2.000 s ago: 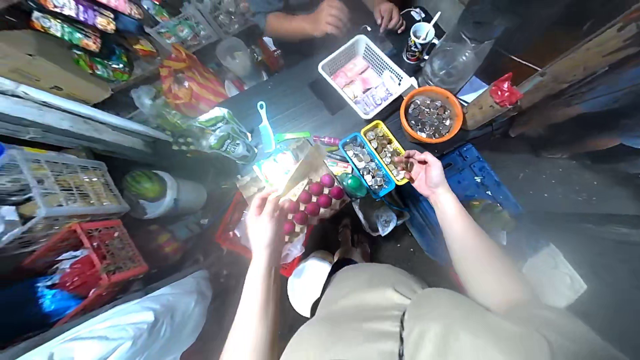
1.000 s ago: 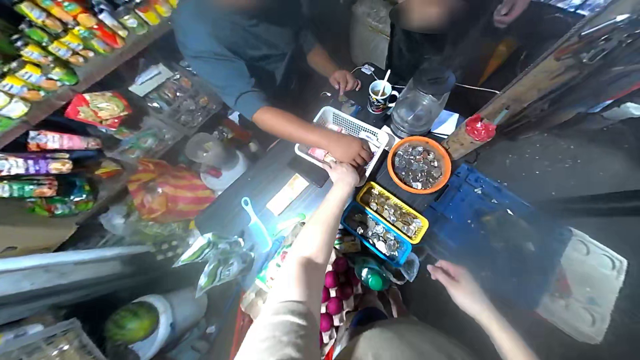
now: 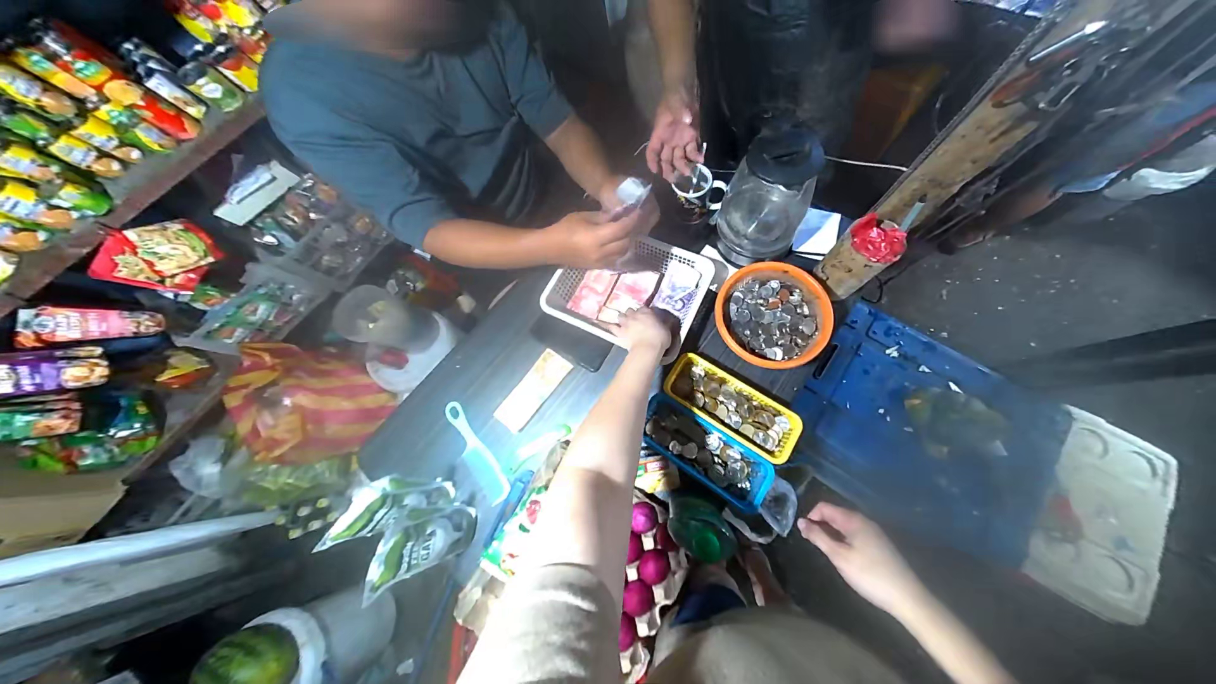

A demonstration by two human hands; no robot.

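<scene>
My left hand reaches over the near edge of a white plastic basket, its fingers at the banknotes lying inside; whether it grips one is hidden. My right hand hangs in the air with nothing in it, fingers apart, right of the coin trays. A blue tray of coins and a yellow tray of coins stand side by side. Beyond them is an orange bowl of coins. One banknote lies flat on the dark table. A co-worker's hands hold folded banknotes above the basket's far side.
A patterned mug and a glass pitcher stand at the back, near another person's hand. Purple-red eggs in a carton sit close to my body. A blue plastic lid is at right, packaged goods at left.
My left hand has gone from the egg carton to the basket, and my right hand has left the yellow tray. The co-worker's hand, in the basket a second ago, is now above it with notes.
</scene>
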